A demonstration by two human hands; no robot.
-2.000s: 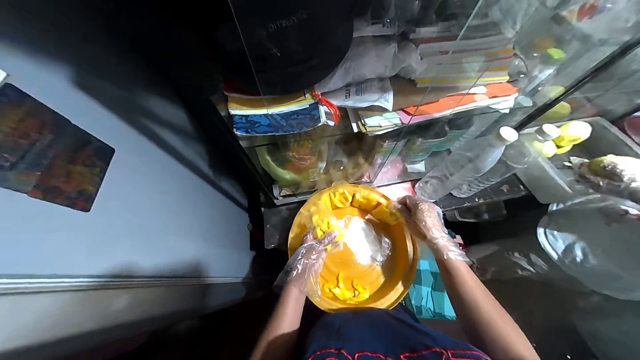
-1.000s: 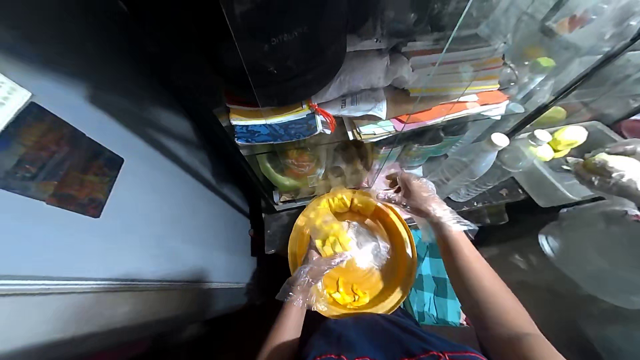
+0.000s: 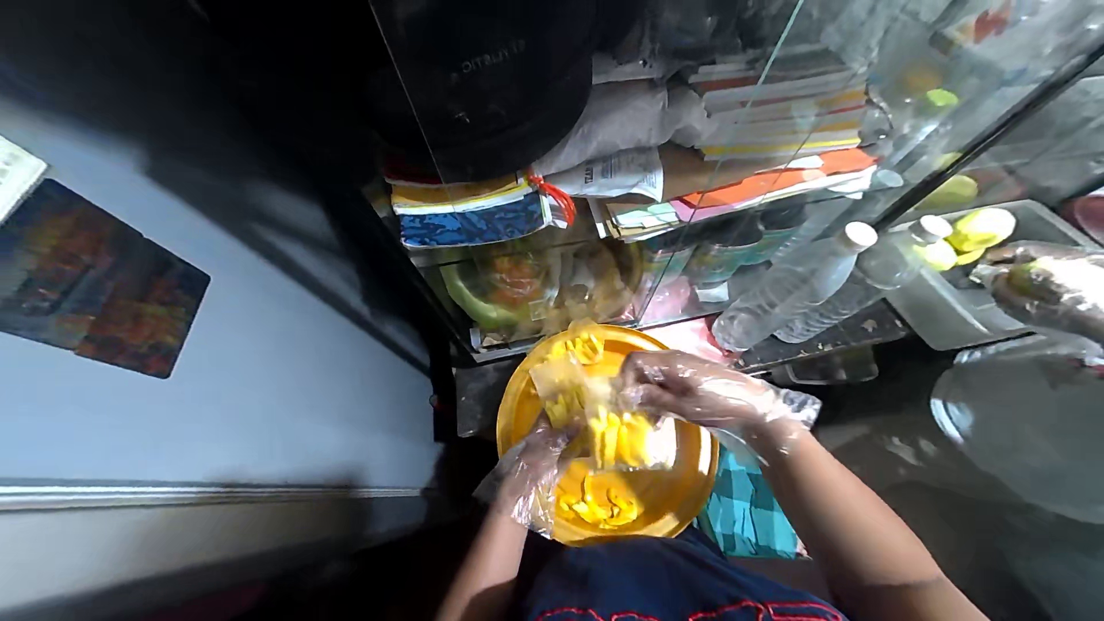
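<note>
A round yellow basin [image 3: 700, 483] rests at my lap. Yellow pieces of food [image 3: 595, 504], perhaps sliced fruit, lie in its near part, with more near the far rim. My left hand [image 3: 539, 461], in a clear plastic glove, grips a clear plastic bag [image 3: 561, 392] with yellow pieces inside, over the basin's left side. My right hand [image 3: 677, 388], gloved the same way, is over the basin's right side with its fingers closed at the bag; what they pinch is blurred. Below the hands are more yellow pieces in clear plastic [image 3: 621, 440].
Behind the basin stands a glass cabinet with books [image 3: 474, 222] and papers. Plastic bottles [image 3: 798, 280] stand right of it, beside a grey tray [image 3: 949, 319] with yellow-green items. A teal checked cloth [image 3: 749, 509] lies right of the basin, and a wall [image 3: 302, 405] rises at left.
My right hand has moved from beyond the basin's far right rim to over the basin, near my left hand. The bag with yellow pieces in my left hand shows one second ago too.
</note>
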